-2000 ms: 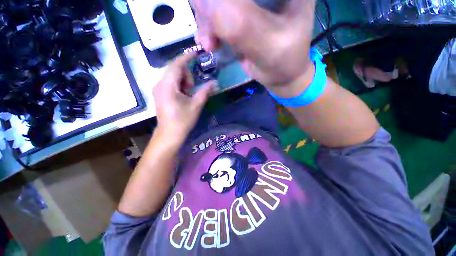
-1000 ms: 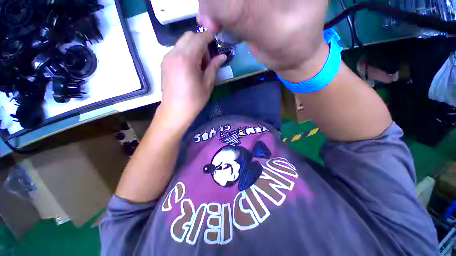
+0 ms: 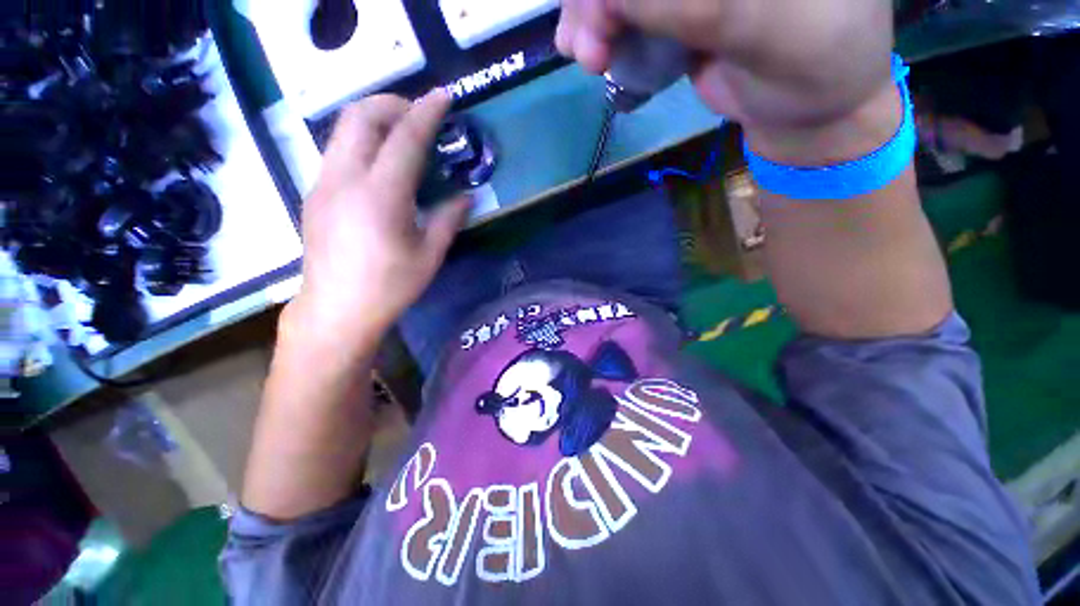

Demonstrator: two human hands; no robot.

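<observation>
A small round black housing [image 3: 464, 154] with a shiny dark insert lies on the green bench top near its front edge. My left hand [image 3: 361, 219] is around its left side, thumb and fingers holding it; part of the housing is hidden by the fingers. My right hand [image 3: 770, 71], with the blue wristband, grips the grey electric screwdriver [image 3: 651, 69], cut off by the top edge. The screwdriver's visible end is to the right of the housing, apart from it. No screw can be made out.
A heap of black housings [image 3: 113, 166] lies on a white tray [image 3: 251, 243] at the left. White fixture blocks [image 3: 338, 59] stand on a dark base behind my left hand. A cardboard box [image 3: 201, 438] is below the bench edge. A thin blue cable [image 3: 687, 175] shows at the right.
My right hand and the screwdriver have moved right, away from the housing. My left hand and the housing appear farther left and lower in the picture; the view has shifted too.
</observation>
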